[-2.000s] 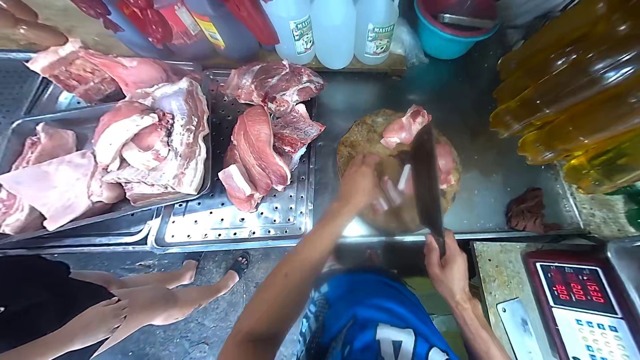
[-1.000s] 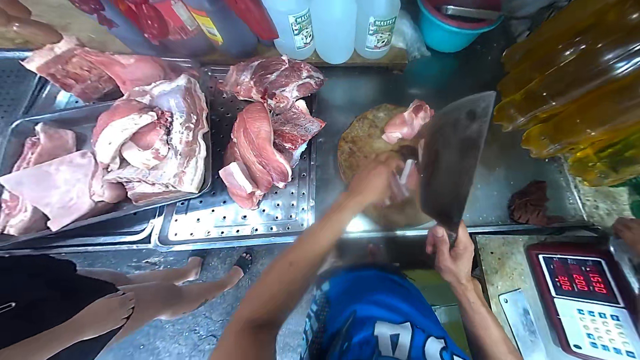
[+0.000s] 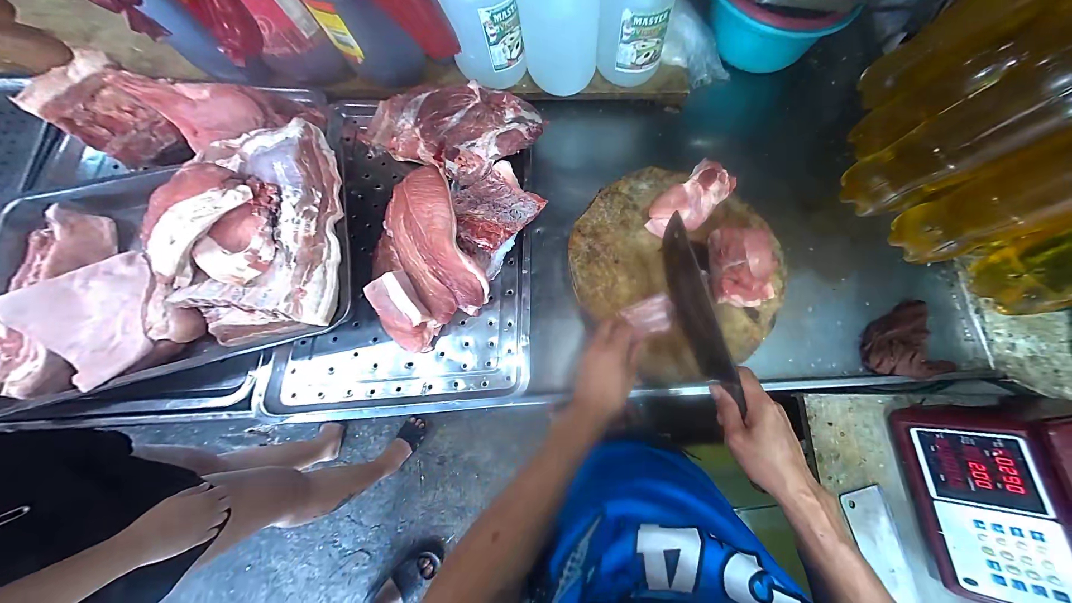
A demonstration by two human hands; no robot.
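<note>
My right hand (image 3: 758, 431) grips the handle of a broad-bladed cleaver (image 3: 699, 306), its dark blade slanting over a round wooden chopping block (image 3: 611, 239). At the block's lower left, my left hand (image 3: 610, 360) has its fingers on a small pale strip of meat (image 3: 649, 316), blurred. A pink piece of raw meat (image 3: 693, 197) lies at the block's upper edge, near the blade's tip. Another raw piece (image 3: 742, 264) rests right of the blade, partly hidden by it.
Left of the block, a perforated metal tray (image 3: 402, 377) and a deeper tray (image 3: 345, 276) hold raw meat. Bottles (image 3: 561, 42) and a teal bucket (image 3: 758, 42) stand behind. Bottles of yellow oil (image 3: 963, 167), a dark cloth (image 3: 904, 339) and a digital scale (image 3: 988, 502) are at right. A person's legs (image 3: 285, 477) show lower left.
The cleaver, held broad side up one second ago, now slants narrowly over the block. My left hand has moved down and left, towards the block's lower edge. The scale's display has changed.
</note>
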